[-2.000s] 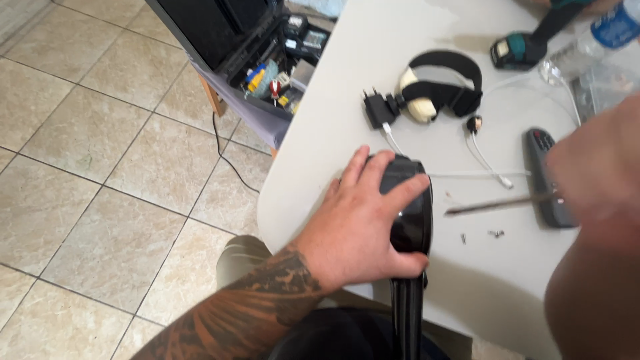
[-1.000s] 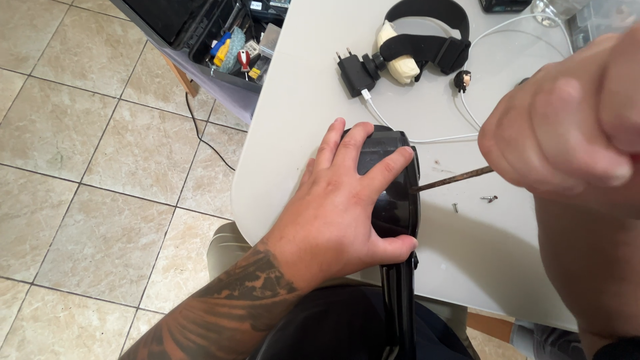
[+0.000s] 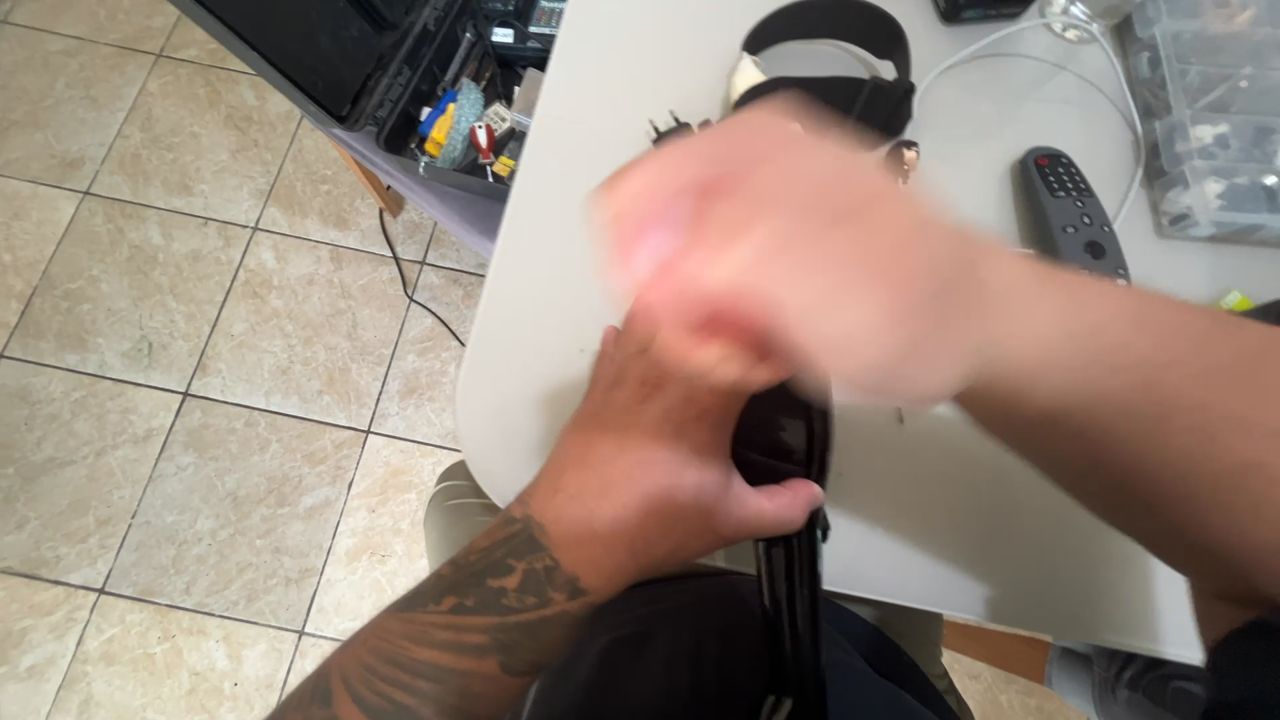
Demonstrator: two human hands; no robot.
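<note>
My left hand [image 3: 660, 460] grips a glossy black plastic device [image 3: 785, 435] with a long black handle, its thumb on the near side of the casing. The device lies at the near edge of the white table [image 3: 1000, 520], and its handle runs down toward my lap. My right hand [image 3: 800, 260], blurred and curled, is above the device and hides its far end and the fingers of my left hand. Whatever my right hand holds is hidden; no shaft shows. A small screw [image 3: 900, 415] lies right of the device.
Beyond my hands are a black head strap [image 3: 830, 30], a black plug adapter [image 3: 675, 130], a white cable [image 3: 1135, 130] and a grey remote control [image 3: 1070, 205]. A clear parts organizer [image 3: 1215, 130] stands at right. At left is an open black tool case [image 3: 400, 130] with tools.
My right hand has come left over the device; the thin metal shaft seen in it earlier is out of sight. My left hand keeps its grip on the black device.
</note>
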